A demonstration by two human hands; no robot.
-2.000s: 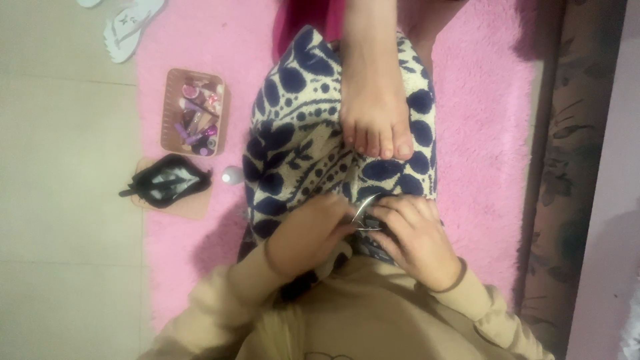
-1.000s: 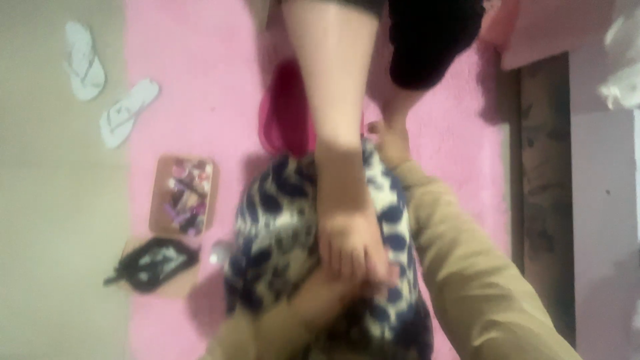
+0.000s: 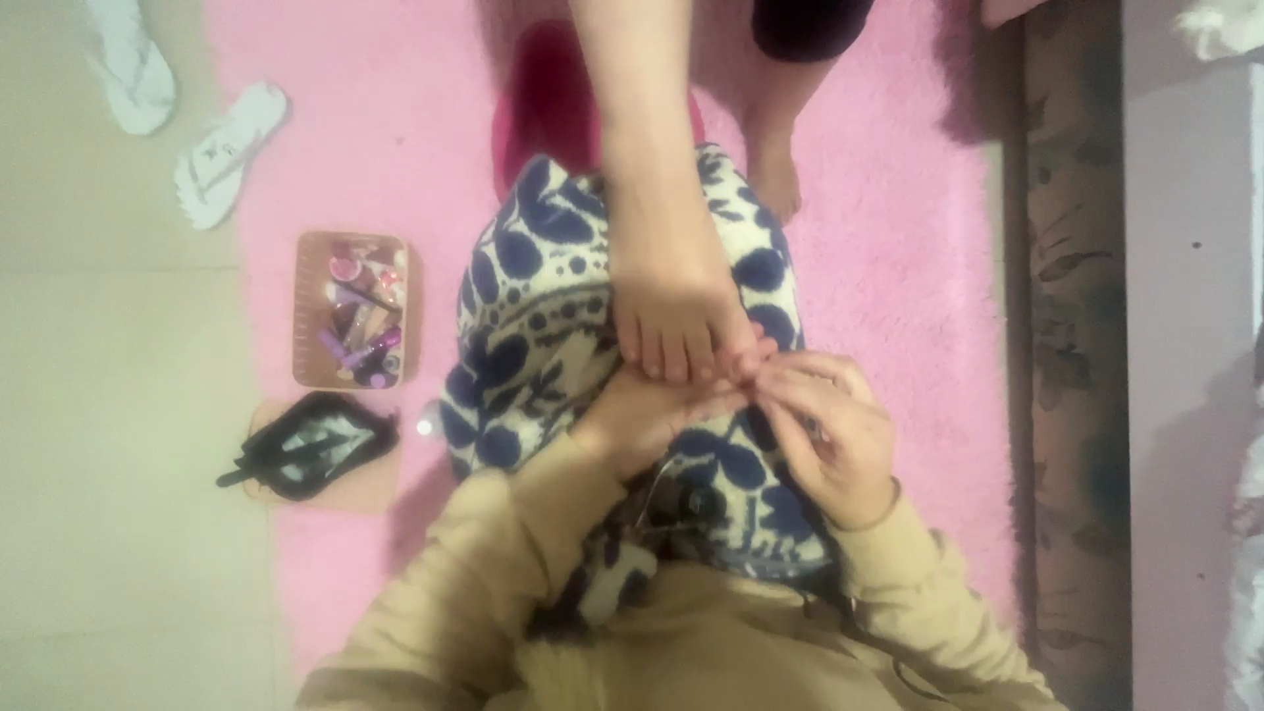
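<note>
Another person's bare foot (image 3: 671,286) rests on a blue-and-white patterned towel (image 3: 543,227) over my lap. My left hand (image 3: 652,410) lies palm up under the toes, its fingers reaching beneath the big toe. At the tip of the big toe are the bent fingers of my right hand (image 3: 825,425); whether they pinch a small tool cannot be told. A dark round item (image 3: 699,502) with a thin metal wire or rim beside it lies on the towel near my waist, partly in shadow.
To the left on the pink rug (image 3: 899,247) sit a basket (image 3: 301,316) of nail polish bottles and small items, and an open black pouch (image 3: 321,444). White flip-flops (image 3: 222,163) lie farther off. A magenta basin (image 3: 538,89) stands behind the towel. The person's other foot (image 3: 775,183) is on the rug.
Two seconds ago both my hands were together below the toes, at a thin metal item. Now my left hand is under the foot and my right hand is at the big toe.
</note>
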